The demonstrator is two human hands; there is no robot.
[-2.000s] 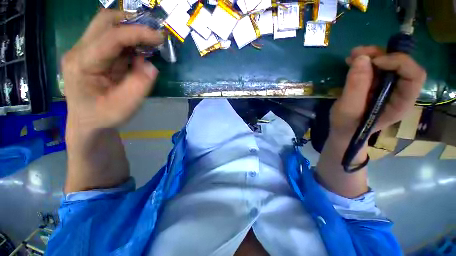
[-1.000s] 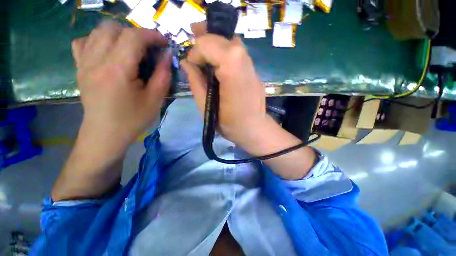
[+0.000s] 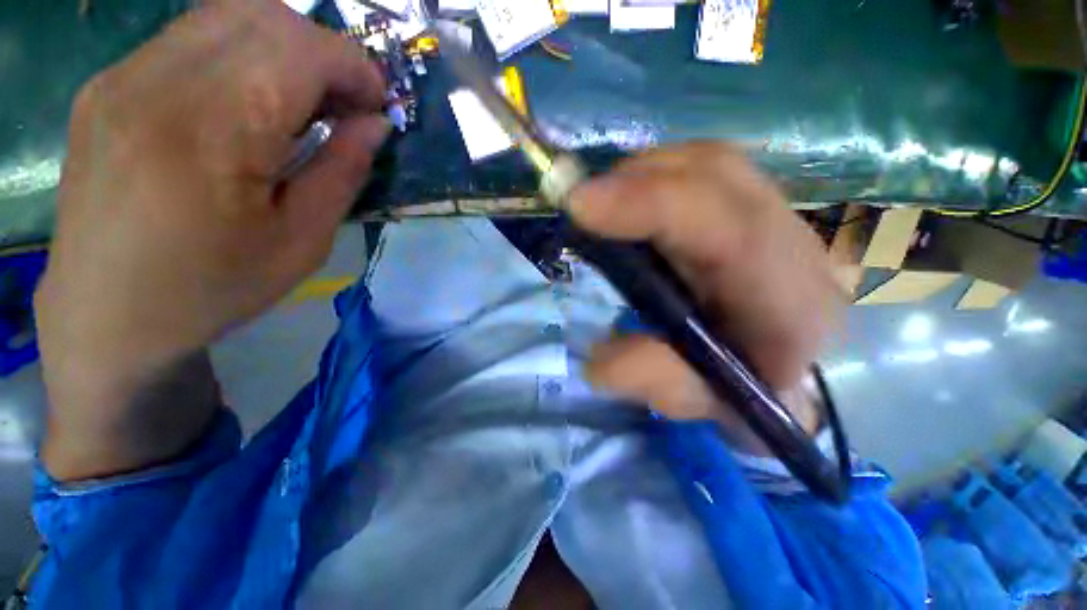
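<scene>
My left hand [image 3: 209, 197] pinches a small dark, shiny circuit board assembly [image 3: 399, 89] between thumb and fingers at the upper left; the fingers hide part of it. My right hand [image 3: 727, 268], blurred, holds the black soldering iron [image 3: 715, 352]. Its metal shaft points up and left, and its tip end lies near the assembly; whether they touch I cannot tell. A white battery cell [image 3: 480, 124] with an amber edge lies behind the shaft. More white cells [image 3: 730, 29] lie at the top edge of the view.
The shiny green mat [image 3: 858, 113] covers the bench up to its front edge. A yellow-green cable [image 3: 1064, 161] hangs at the right. Open brown cartons [image 3: 892, 238] stand beyond the bench edge at lower right. Blue items [image 3: 1013, 524] lie at the bottom right.
My right hand came left to the work, then drew back right and down, the iron now slanting up-left. My left hand moved left and down. A single cell now shows near the iron's shaft.
</scene>
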